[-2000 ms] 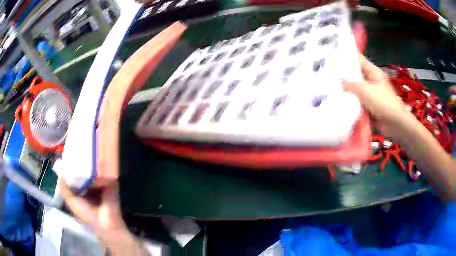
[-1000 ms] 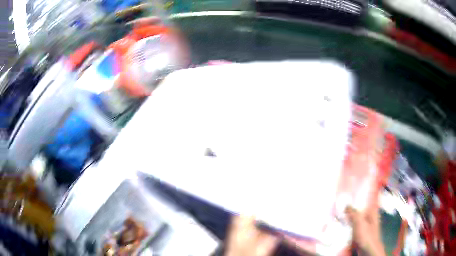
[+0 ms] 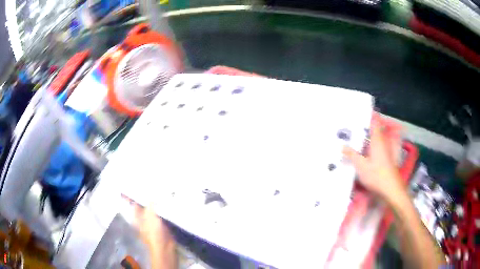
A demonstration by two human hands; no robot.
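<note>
A large white blister tray (image 3: pixel 252 152) lies in front of me, overexposed, with small dark round spots at its back left and right side. A pinkish-red stacked tray edge (image 3: pixel 387 139) shows beneath it at the right and back. My right hand (image 3: pixel 376 163) is at the tray's right edge, thumb on top, fingers along the side. My left hand (image 3: pixel 152 231) is at the tray's front left edge, blurred, its fingertips at or under the rim; its grip is unclear. A dark grey irregular mark or piece (image 3: pixel 215 198) shows on the tray's front part.
An orange-red desk fan (image 3: pixel 142 73) stands at the back left. The grey press base plate (image 3: pixel 113 244) is at the front left. Red and silvery items (image 3: pixel 463 220) lie at the right. A dark green surface (image 3: pixel 295 47) runs behind the tray. People in blue are at the left.
The view has swung left towards the fan and press. The tray lies flatter and nearer than two seconds ago. My left hand has left the long white-and-pink piece. My right hand has moved up the tray's right edge.
</note>
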